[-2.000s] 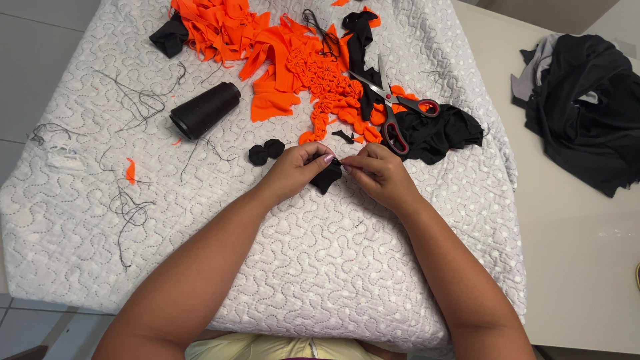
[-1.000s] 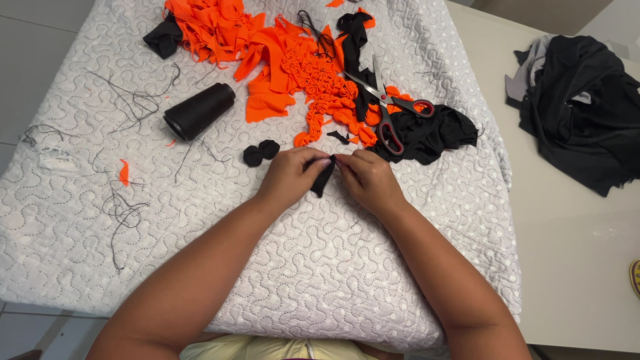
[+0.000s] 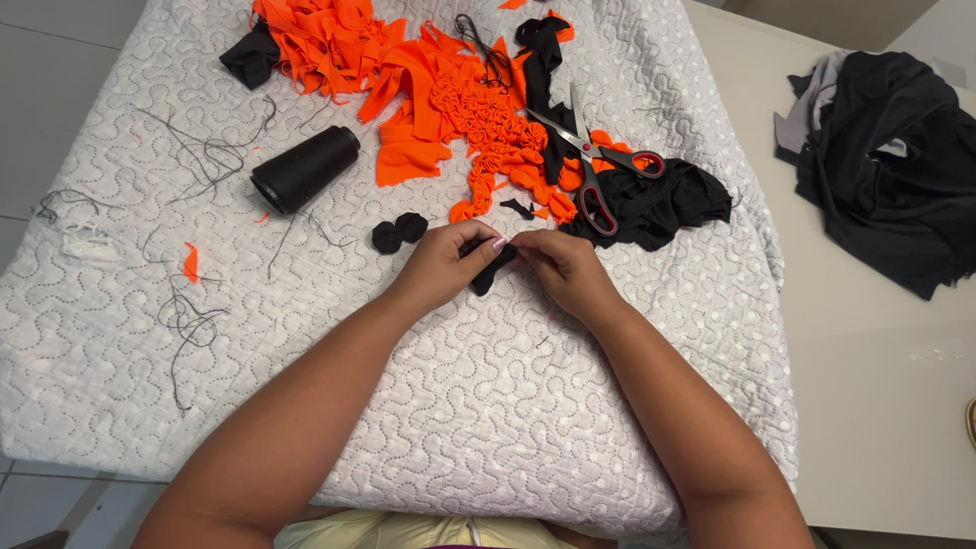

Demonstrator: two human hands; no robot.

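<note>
Between my two hands, over the near middle of the quilted cover, is a small piece of black fabric (image 3: pixel 492 276). My left hand (image 3: pixel 450 263) pinches its upper end between thumb and fingers. My right hand (image 3: pixel 560 267) has its thumb and fingertips closed at the same end, touching or nearly touching the left thumb; whether a needle or thread is there cannot be seen. Two small gathered black fabric rounds (image 3: pixel 399 232) lie just left of my left hand. Beyond my right hand, scissors (image 3: pixel 587 149) with black and red handles lie with blades apart on fabric.
Orange fabric strips and gathered rounds (image 3: pixel 488 114) spread across the far middle. Crumpled black fabric (image 3: pixel 659 202) lies at right, a black thread cone (image 3: pixel 305 169) at left near loose dark threads (image 3: pixel 187 324). A larger black cloth (image 3: pixel 892 168) rests on the pale surface (image 3: pixel 862 366) beside the quilted cover (image 3: pixel 496 427).
The black piece between my hands looked broader two seconds ago and now hangs narrower, slanting down to the left. Both hands stay close together in about the same place.
</note>
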